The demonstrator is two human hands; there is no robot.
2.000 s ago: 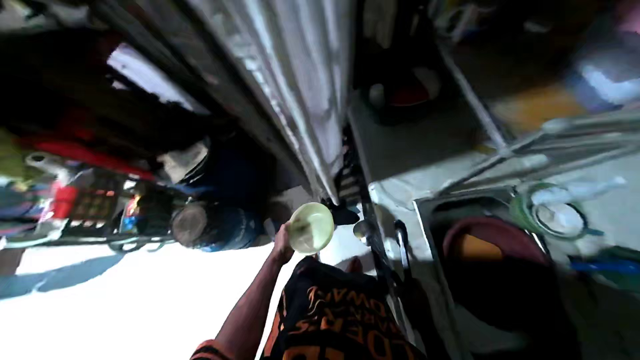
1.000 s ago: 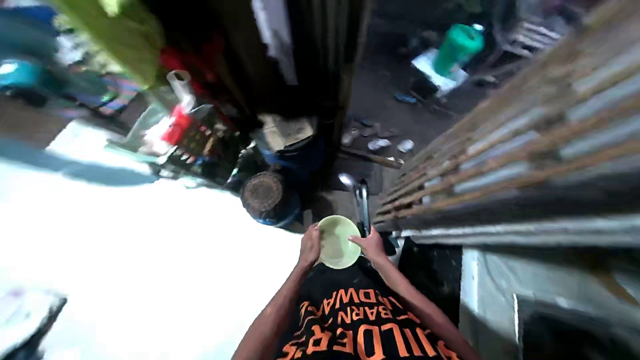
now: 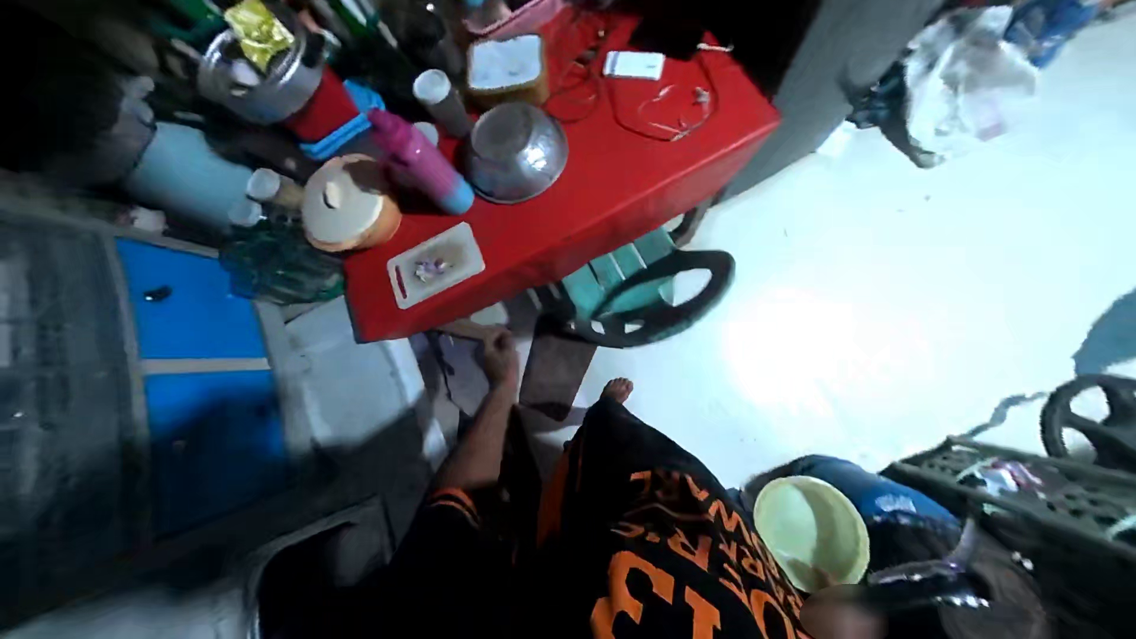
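My left hand [image 3: 501,357] reaches to the near edge of the red-covered table [image 3: 568,213], beside a brown strip [image 3: 463,329] under that edge; whether it grips the strip cannot be told. At the lower right my right hand [image 3: 841,612], blurred and partly cut off, holds the rim of a pale yellow bowl [image 3: 812,532] beside my shirt. On the table are a white cutting board [image 3: 453,257] with small pieces on it, a lidded pot [image 3: 342,209], an upturned metal bowl [image 3: 516,153], a pink bottle [image 3: 422,164] and a phone [image 3: 634,65].
A green plastic chair [image 3: 621,280] with a dark armrest stands against the table. Blue cabinet doors [image 3: 200,302] and a pale counter [image 3: 355,382] lie to the left. A dark crate [image 3: 1038,506] is at the lower right, plastic bags [image 3: 963,84] at the upper right.
The view has swung round to the red table. My left hand has let go of the bowl, which both hands held a second ago, and now reaches forward; the bowl is at my right side.
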